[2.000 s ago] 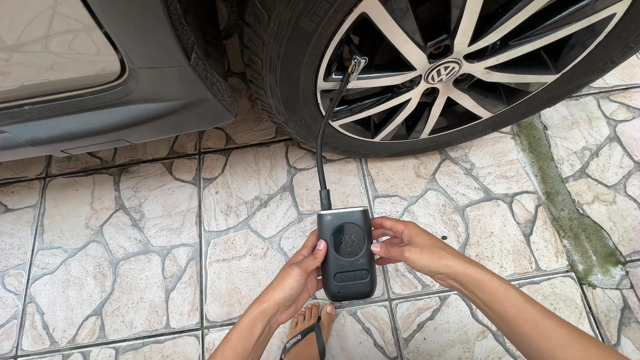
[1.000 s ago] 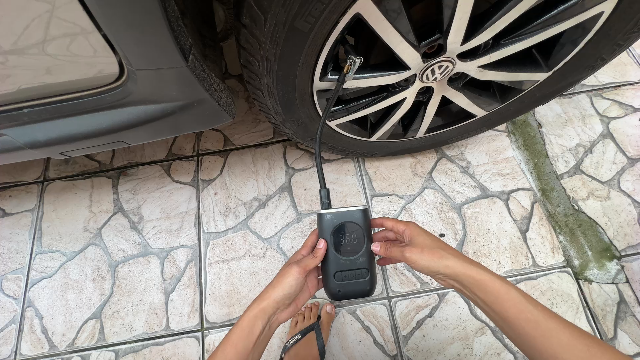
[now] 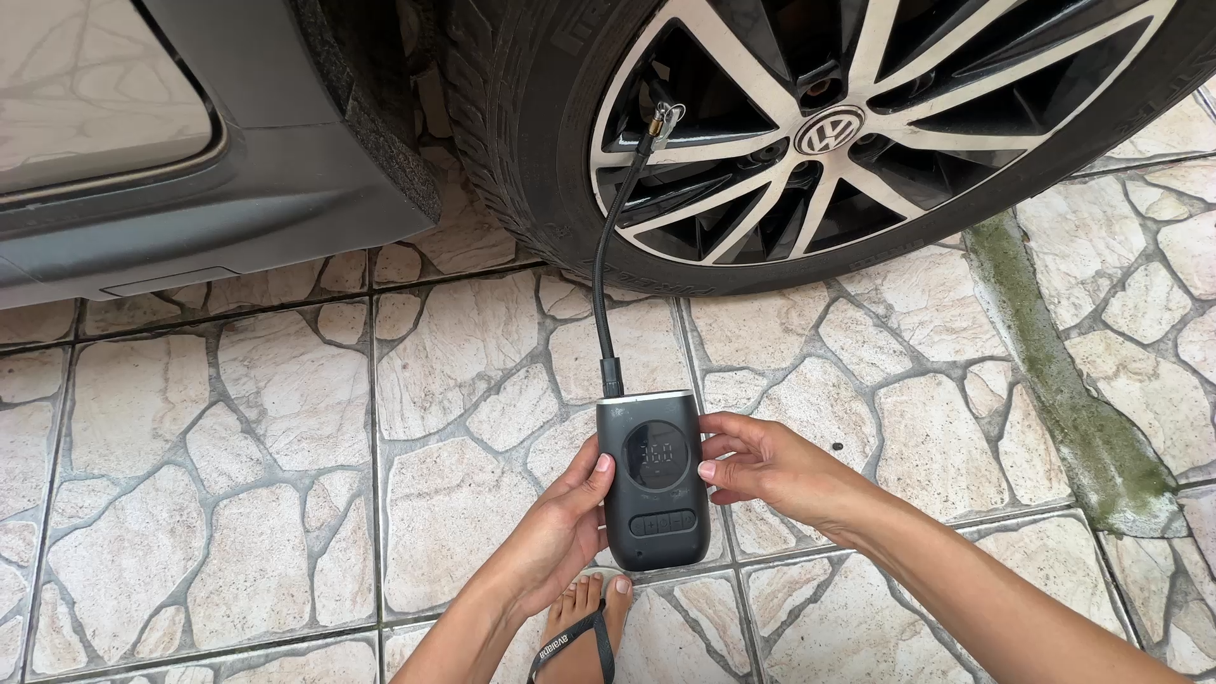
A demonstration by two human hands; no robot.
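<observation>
A black portable tyre inflator (image 3: 654,494) is held upright between my hands, its round lit display showing digits above a row of buttons. My left hand (image 3: 568,513) grips its left side, thumb on the front edge. On the right side, my right hand (image 3: 760,467) holds it with thumb and fingertips. A black air hose (image 3: 606,256) rises from the inflator's top to a brass and wire-clip connector (image 3: 660,123) at the rim of the car wheel (image 3: 826,142). The connector sits where the valve is; the valve itself is hidden.
The grey car body (image 3: 275,180) with its sill stands at the upper left, beside the tyre (image 3: 532,171). Stone-patterned floor tiles (image 3: 456,503) lie below, with a mossy cement strip (image 3: 1073,399) at the right. A foot in a black flip-flop (image 3: 579,636) is under the inflator.
</observation>
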